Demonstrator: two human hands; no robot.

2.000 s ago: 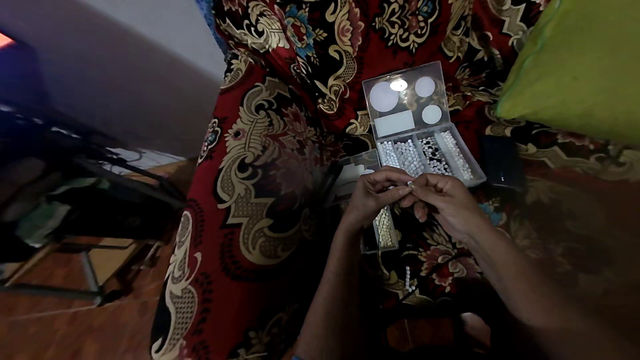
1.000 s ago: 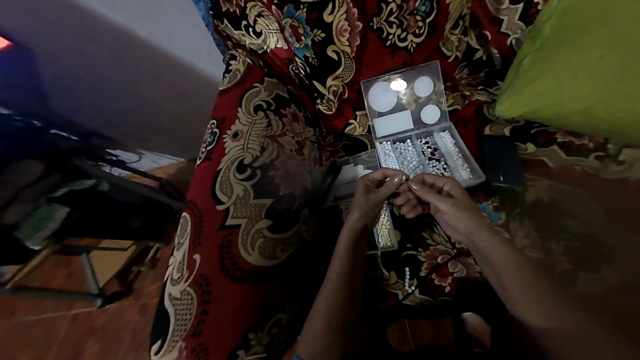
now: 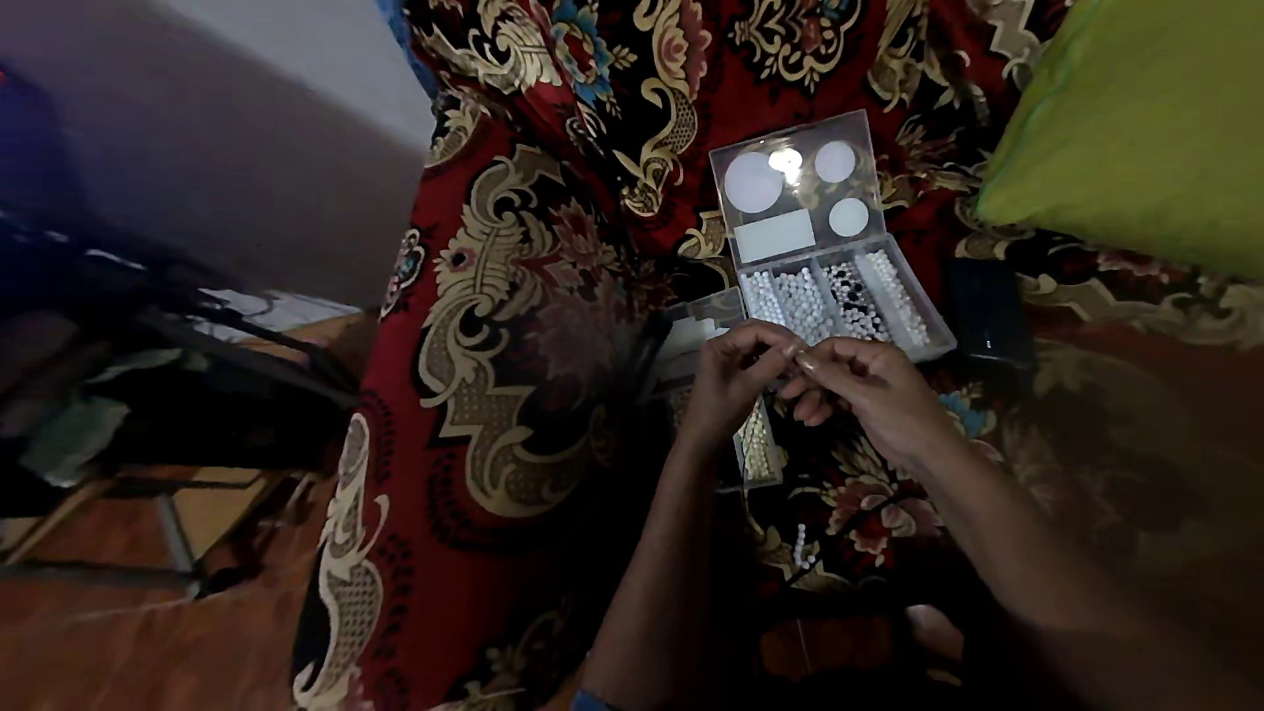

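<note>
My left hand [image 3: 741, 370] and my right hand [image 3: 864, 390] meet fingertip to fingertip, pinching something small and pale, perhaps a bead; its exact shape cannot be made out. Just beyond them lies an open clear plastic bead box [image 3: 923, 286], with white beads [image 3: 805, 306] and some dark ones in its compartments and pale stickers on its raised lid. A second clear box [image 3: 726, 306] is partly hidden beneath my left hand and holds yellowish beads [image 3: 755, 449]. Nearer to me, a short string of white beads [image 3: 801, 545] rests on the patterned cloth.
A red and black floral cover [image 3: 533, 326] spreads over the seat. At the right are a green cushion [image 3: 1145, 138] and a dark flat object [image 3: 990, 311] beside the bead box. A metal-framed stand [image 3: 178, 533] is on the floor at the left.
</note>
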